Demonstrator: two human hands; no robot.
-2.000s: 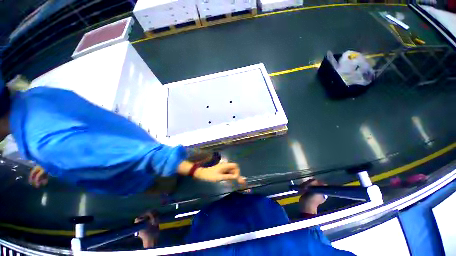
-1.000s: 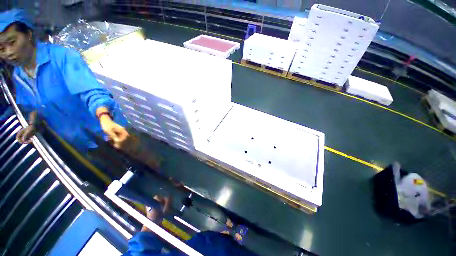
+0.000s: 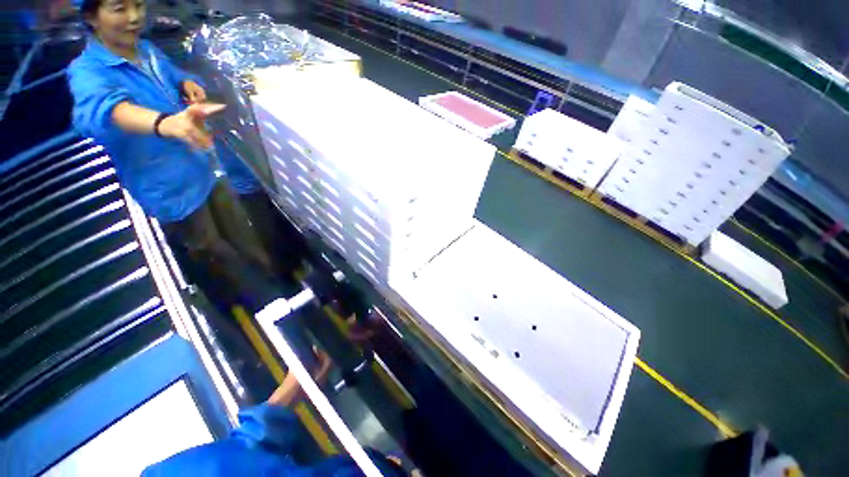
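A suction lifting frame [image 3: 319, 391] of silver-white tubing runs from low centre to the bottom edge, one corner and a dark cup end showing. My left hand [image 3: 305, 377] is around its dark side grip, blurred, with my blue sleeve below. A dark, glossy surface shows beside and beneath the frame; whether the frame holds a panel cannot be told. Only a small patch of skin shows at the bottom edge, perhaps my right hand; its hold is hidden.
A person in blue [image 3: 154, 130] stands at upper left, an arm held out, beside the roller conveyor [image 3: 74, 224]. A blue pallet [image 3: 154, 359] bears a white sheet. White foam stacks [image 3: 344, 186] and an open foam tray [image 3: 521, 326] stand beyond the frame. A bin is at lower right.
The view has swung left, moving the foam trays rightward. The frame has turned steeper in view. The person has moved back from the frame and now stands upright with an open hand out.
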